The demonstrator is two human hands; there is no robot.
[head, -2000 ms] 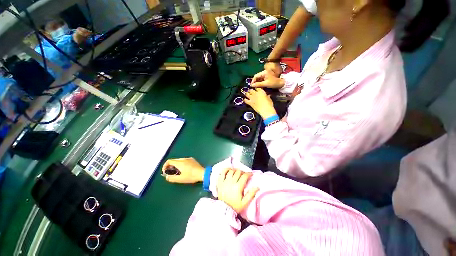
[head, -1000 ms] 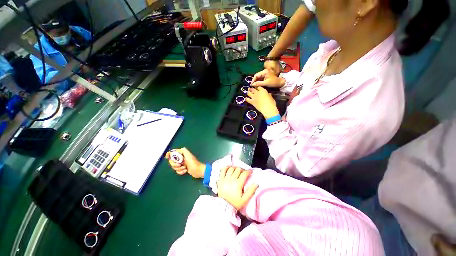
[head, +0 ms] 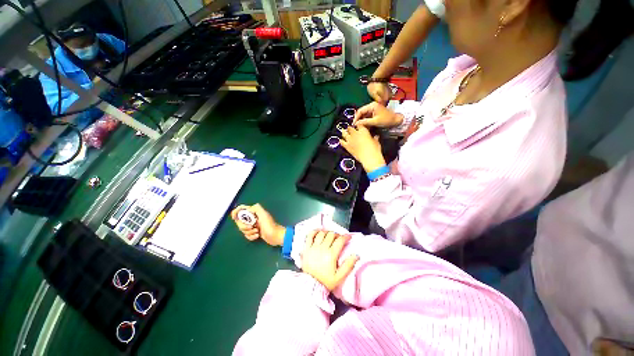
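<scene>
My right hand (head: 258, 224), with a blue band at the wrist, holds a round watch head (head: 246, 217) in its fingers above the green mat, its pale round side turned to the camera. My left hand (head: 323, 259) lies across my right sleeve (head: 368, 250), fingers wrapped over the forearm. At the lower left, a black compartment tray (head: 76, 268) holds three ringed watch heads (head: 123, 279) near its right end.
A clipboard (head: 208, 195) with a paper sheet, pen and calculator (head: 144, 211) lies beyond my right hand. A neighbour (head: 480, 153) works over another black tray (head: 321, 174). A black stand (head: 280, 90) and power supplies (head: 325, 52) stand behind. A metal rail (head: 104, 201) runs along the left.
My right hand has turned, so the watch head's pale round side now shows instead of a dark one. My left hand has stayed on the sleeve. The person across the bench has moved.
</scene>
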